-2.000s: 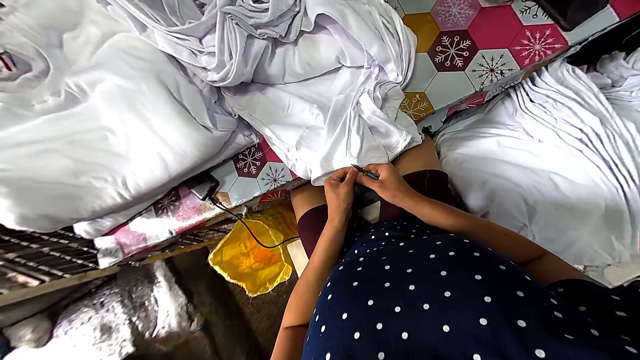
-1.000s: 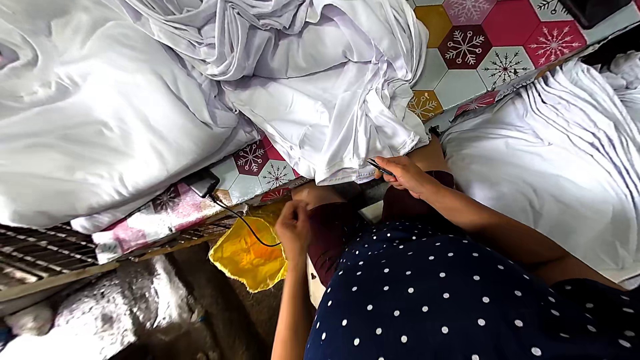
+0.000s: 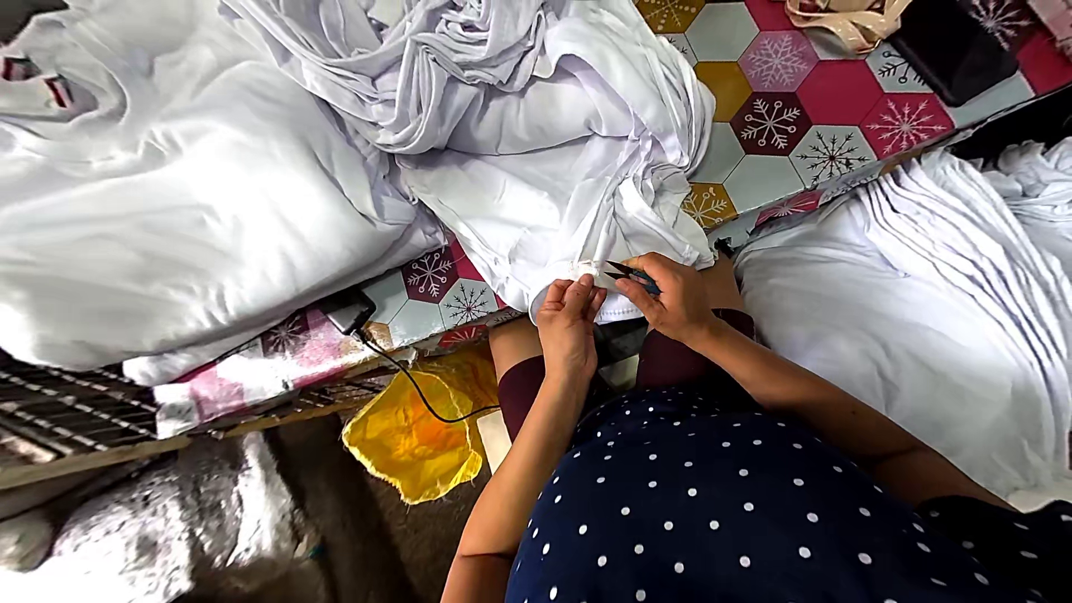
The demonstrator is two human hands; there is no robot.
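Note:
My left hand [image 3: 572, 318] pinches the near edge of a white fabric garment [image 3: 511, 193], which lies bunched over the table edge and onto my lap. In my right hand [image 3: 670, 297] is a pair of thread snips [image 3: 641, 278] with a dark handle. Their pointed blades are apart and face left, just right of my left fingertips and over the cloth. A stitched hem shows below the hands. Whether the blades touch a thread cannot be told.
A large pile of white fabric [image 3: 184, 193] lies at left, another stack [image 3: 904, 310] at right. The table has a snowflake-patterned cover [image 3: 837, 92] with a black flat object [image 3: 955, 50] on it. Below hang a black cable [image 3: 410, 377] and a yellow bag [image 3: 410, 440].
My left hand, away from the cloth at lower left one second ago, is back at the garment's edge. The snips remain in my right hand, now with their blades seen apart.

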